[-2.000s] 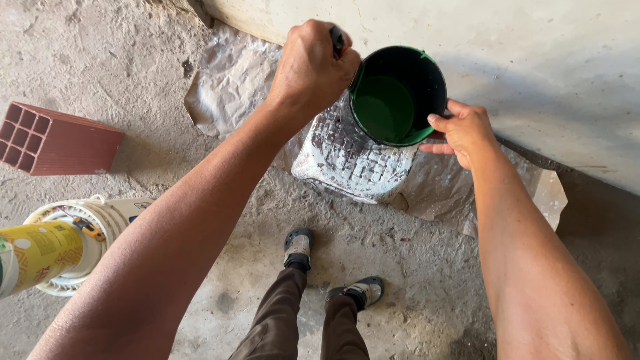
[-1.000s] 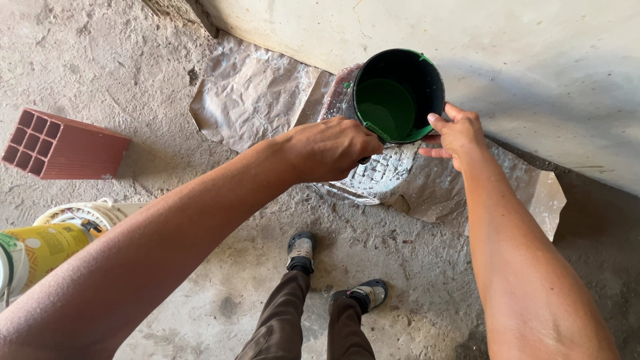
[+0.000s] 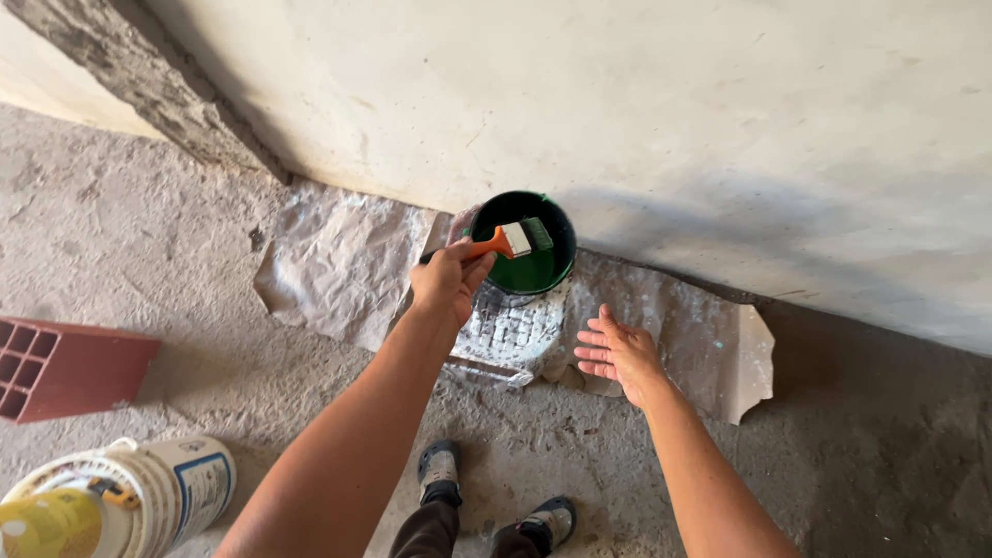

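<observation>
My left hand [image 3: 452, 283] grips the handle of an orange paintbrush [image 3: 504, 242], whose bristles, tinged green, lie over the mouth of a black bucket [image 3: 568, 267]. Green paint [image 3: 521, 273] fills the lower part of the bucket. The bucket stands on a paint-spattered block or stand [image 3: 504, 335] with a woven-like top; its lower parts are partly hidden. My right hand [image 3: 622, 353] is empty with its fingers spread, just right of that stand and below the bucket, touching neither.
Crumpled brown paper [image 3: 333, 263] covers the floor along the pale wall [image 3: 620, 101]. A red hollow brick [image 3: 93, 372] lies at the left. Below it stands a white plastic bucket [image 3: 167, 480] with a yellow container [image 3: 54, 523] on it. A rough concrete edge [image 3: 147, 77] rises at upper left.
My right hand has let go of the bucket's rim and moved down from it. The paintbrush in my left hand now shows plainly over the bucket. The view has shifted towards the wall.
</observation>
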